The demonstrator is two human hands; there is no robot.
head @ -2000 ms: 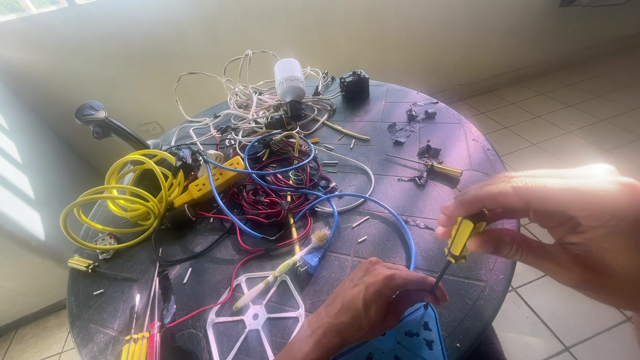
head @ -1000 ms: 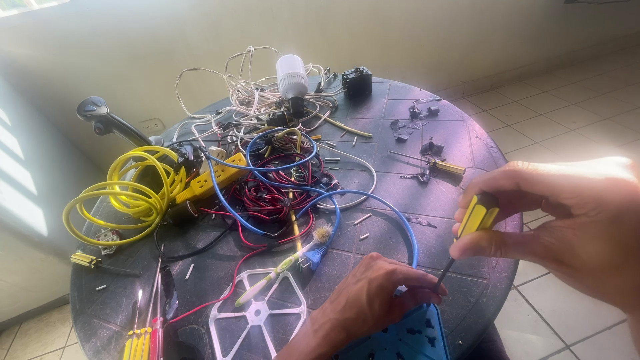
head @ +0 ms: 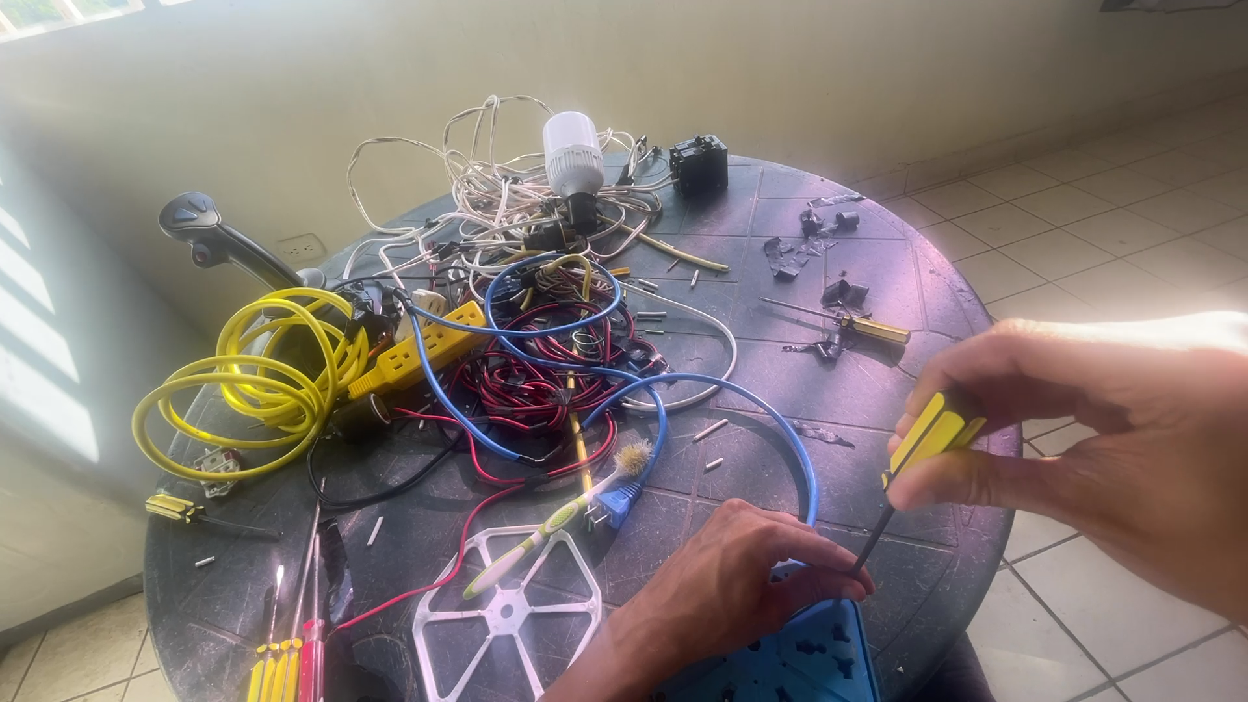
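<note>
My right hand (head: pixel 1082 439) grips the yellow and black handle of a screwdriver (head: pixel 931 439), its shaft slanting down and left to the fingertips of my left hand. My left hand (head: pixel 741 575) rests over the far edge of a blue power strip (head: pixel 785 658) at the table's near edge, thumb and fingers close together around the screwdriver's tip. Those fingers hide the tip and whatever it touches. From the strip a blue cord (head: pixel 801 448) curves back to a blue plug (head: pixel 616 503). Beside my left forearm lie a white spoked frame (head: pixel 506 612) and a toothbrush (head: pixel 531 551).
On the round dark table (head: pixel 936 546) lie tangled red and black wires (head: pixel 517 375), a yellow power strip (head: pixel 419 356), a coiled yellow cord (head: pixel 234 390), white wires and an LED bulb (head: pixel 572 156). Another screwdriver (head: pixel 873 330) lies right; several more stand (head: pixel 283 668) lower left.
My right hand has turned the screwdriver's handle a little in its fingers. My left hand has stayed on the blue power strip.
</note>
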